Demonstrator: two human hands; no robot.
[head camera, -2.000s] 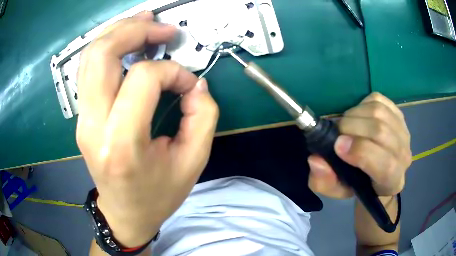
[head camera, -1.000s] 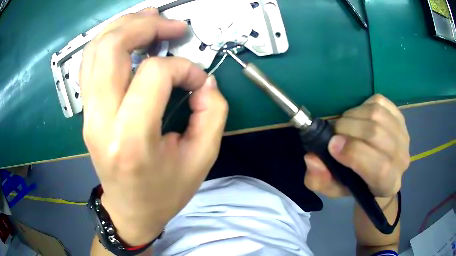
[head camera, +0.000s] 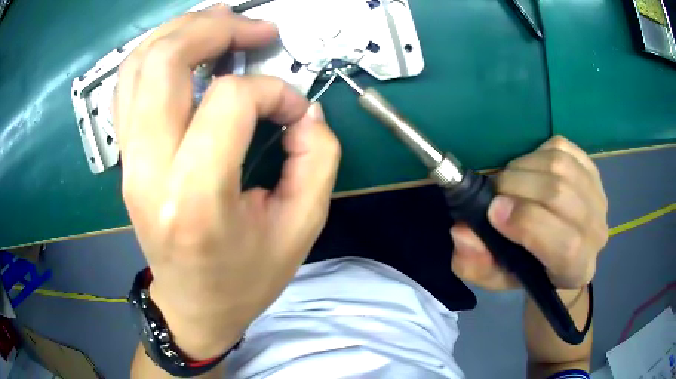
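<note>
A silver-white metal bracket plate (head camera: 389, 41) lies on the green mat at the top; my left hand covers part of it. My left hand (head camera: 215, 178) pinches a thin solder wire (head camera: 323, 89) between thumb and index finger. The wire's upper end meets the notch in the plate's near edge. My right hand (head camera: 537, 218) grips the black handle of the soldering iron (head camera: 404, 133). The iron points up and left, its thin tip at the same notch, beside the wire end. Whether the solder is melting cannot be seen.
Dark tweezers (head camera: 526, 16) lie on the green mat (head camera: 474, 89) at the upper right. A shallow tray with a yellowish piece (head camera: 652, 26) is at the top right corner. The bench's front edge (head camera: 637, 151) crosses below the plate. A blue object (head camera: 21, 277) shows at the lower left.
My left hand has moved slightly right and up with the wire, its pinch now closer to the notch. The iron has shifted a little left. The tip stays at the notch.
</note>
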